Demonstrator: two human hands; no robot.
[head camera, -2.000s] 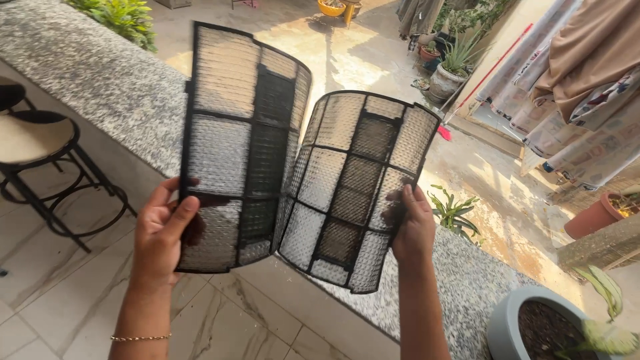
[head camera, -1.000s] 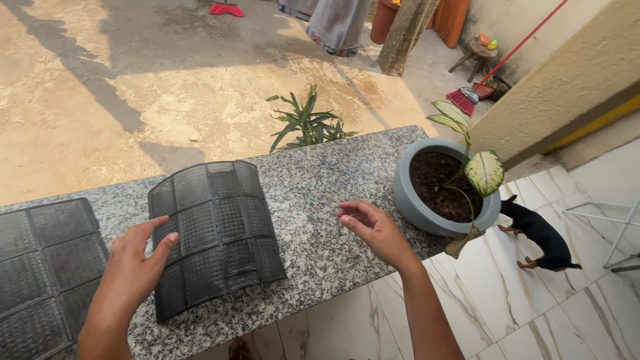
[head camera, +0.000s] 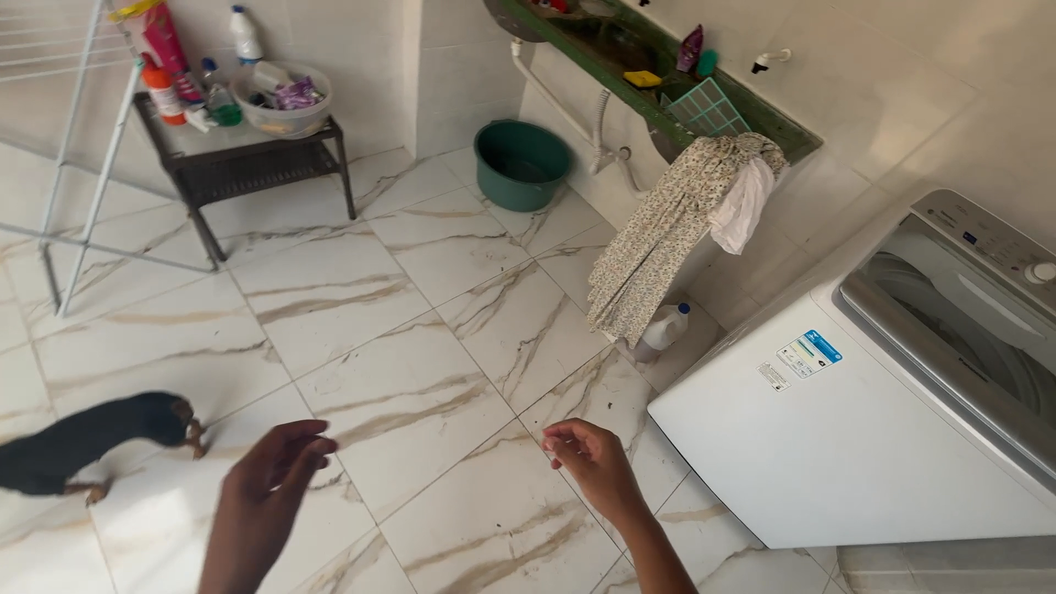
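Observation:
My left hand (head camera: 276, 478) hangs in the air at the lower left, fingers curled and holding nothing. To its right, my right hand (head camera: 584, 454) is also raised over the tiled floor (head camera: 412, 412), its fingers bent with a gap between them and nothing held. A small black and tan dog (head camera: 107, 437) stands on the tiles left of my left hand. Beyond my right hand a patterned cloth (head camera: 660, 231) drapes from the edge of a green sink (head camera: 610, 74), and a white washing machine (head camera: 825, 412) stands at the right.
A dark small table (head camera: 239, 165) carries bottles and a clear plastic tub (head camera: 289, 124). Left of it is a folding drying rack (head camera: 99, 173). A green basin (head camera: 521, 165) sits on the floor near the sink, and a plastic jug (head camera: 660, 330) stands behind the washing machine's corner.
The view has swung from the granite counter to the laundry area. Two seconds ago both hands held mesh filter panels; one second ago the panels lay on the counter, and the hands were empty.

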